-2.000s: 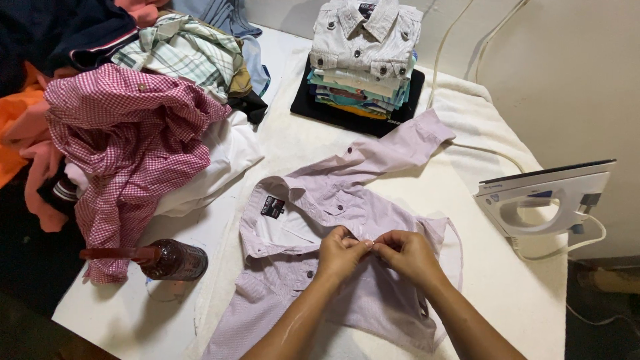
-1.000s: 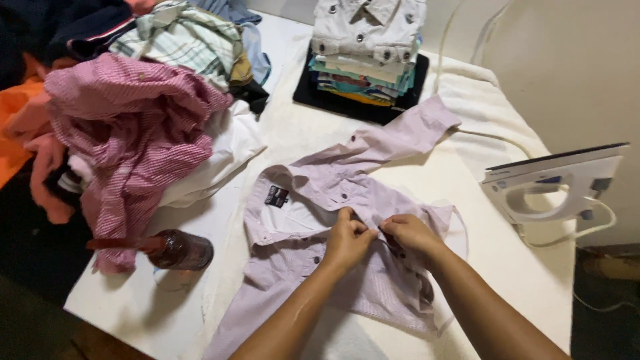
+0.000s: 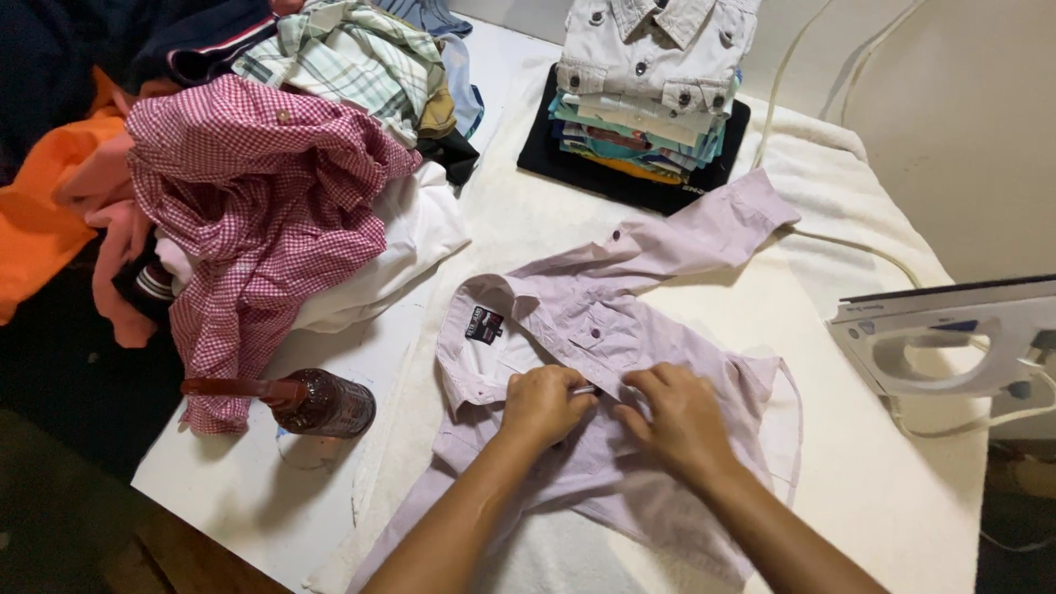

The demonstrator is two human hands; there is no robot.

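A pale lilac button shirt [image 3: 676,330] lies spread on the cloth-covered table, collar toward the upper left and one sleeve stretched to the upper right. My left hand [image 3: 549,404] pinches the shirt's front edge by a dark button between thumb and fingers. Close to its right, my right hand [image 3: 672,417] rests over the other side of the front, fingers spread and slightly curled; whether it pinches any fabric cannot be told. The shirt's lower part is partly hidden under my forearms.
An electric iron [image 3: 949,338] stands at the right, its cord trailing. Folded shirts [image 3: 643,99] are stacked at the back. Crumpled clothes, including a red checked shirt [image 3: 264,181], fill the left. A brown spray bottle [image 3: 330,404] stands near the left edge on the white table [image 3: 214,495].
Two seconds ago my hands were together at the shirt's front; now they are a little apart, and my right hand's fingers have spread.
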